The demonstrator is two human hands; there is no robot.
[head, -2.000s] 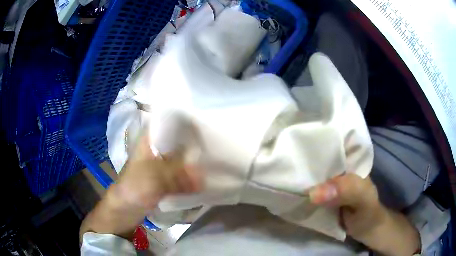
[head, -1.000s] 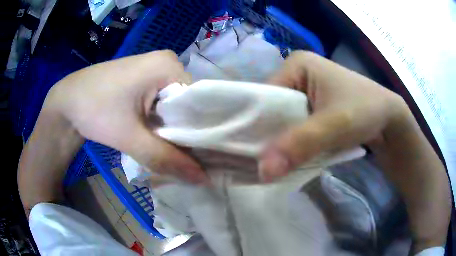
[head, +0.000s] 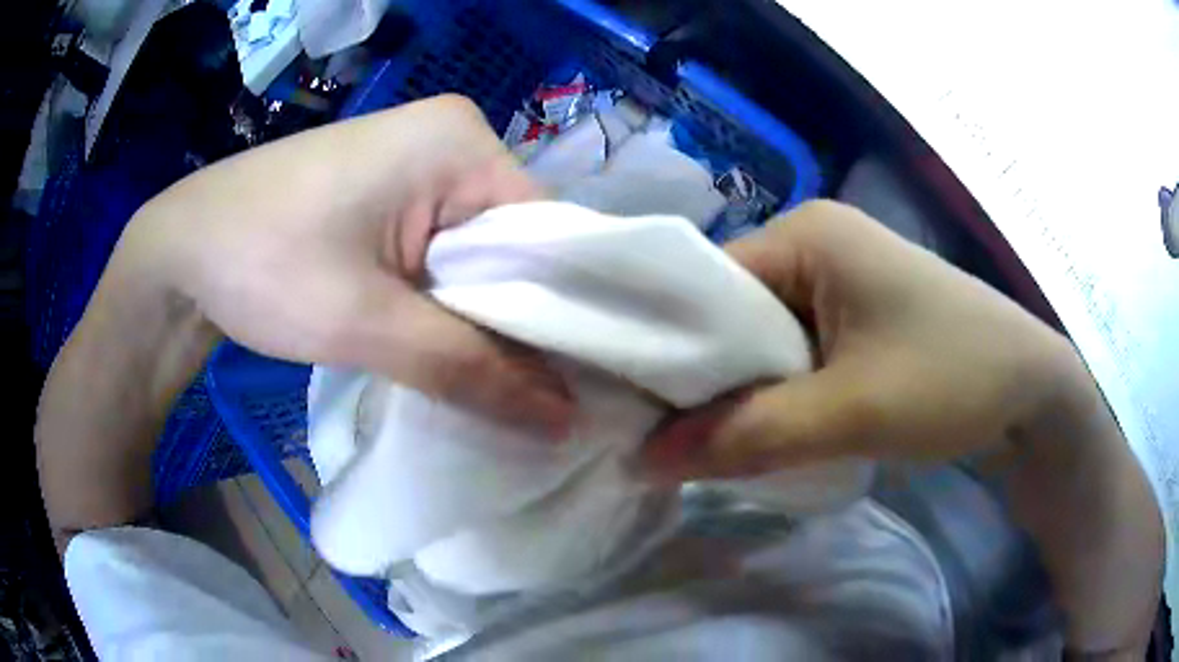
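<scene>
A white fabric piece [head: 621, 291] is held bunched and folded between both hands, over the lap and the blue basket. Its lower part hangs down in loose folds below the hands. My left hand [head: 349, 272] grips it from the left, with the thumb on the near face. My right hand [head: 892, 349] grips it from the right, with the thumb close to the left thumb. The other fingers of both hands are mostly hidden behind the cloth.
A blue plastic basket [head: 763, 123] with open-mesh sides stands below and beyond the hands, holding white cloth pieces and small red and white scraps. A white table [head: 1034, 194] curves along the right, with a dark object at its far right. Grey clothing covers the lap.
The spread cloth was gathered up between both hands, which rose and came together. Over the last second the bunched cloth tilted down to the right, and more cloth hangs below at the left.
</scene>
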